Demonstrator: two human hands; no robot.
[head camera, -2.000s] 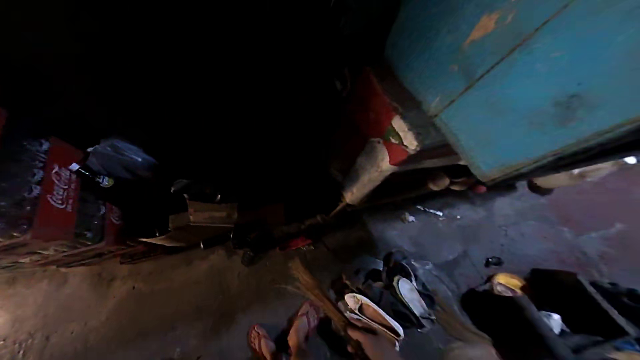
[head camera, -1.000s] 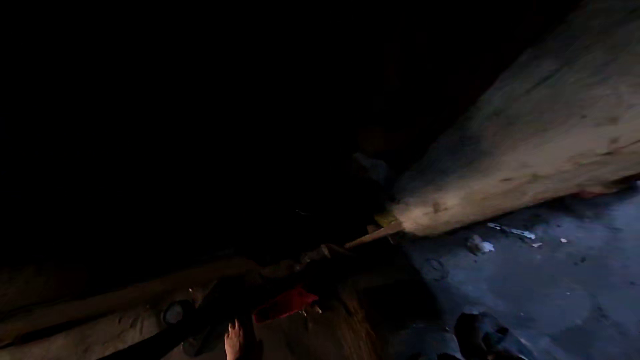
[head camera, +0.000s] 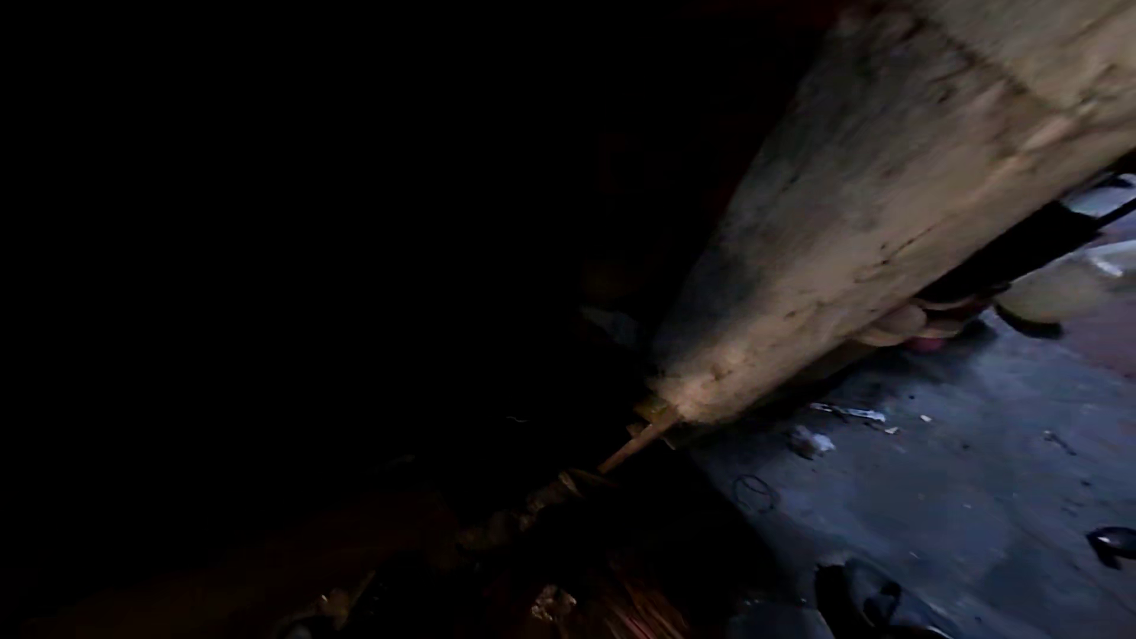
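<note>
Neither of my hands can be made out in the head view. Stiff bristles, apparently of a straw broom (head camera: 643, 611), show dimly at the bottom edge; what holds them is out of frame or lost in the dark. Just left of them lies a small crumpled scrap (head camera: 554, 603). A thin wooden stick (head camera: 637, 445) slants down and left from the lower end of a pale, worn slab (head camera: 825, 240).
Deep shadow hides the left and upper parts. On the grey floor (head camera: 905, 488) at the right are a crumpled wrapper (head camera: 812, 441), a loop of thin wire (head camera: 754, 493) and dark footwear (head camera: 874, 599). Rounded objects (head camera: 905, 324) sit beneath the slab.
The view has shifted far in and down from the crates and blue panel seen at first. The hand at the bottom one second ago no longer shows clearly.
</note>
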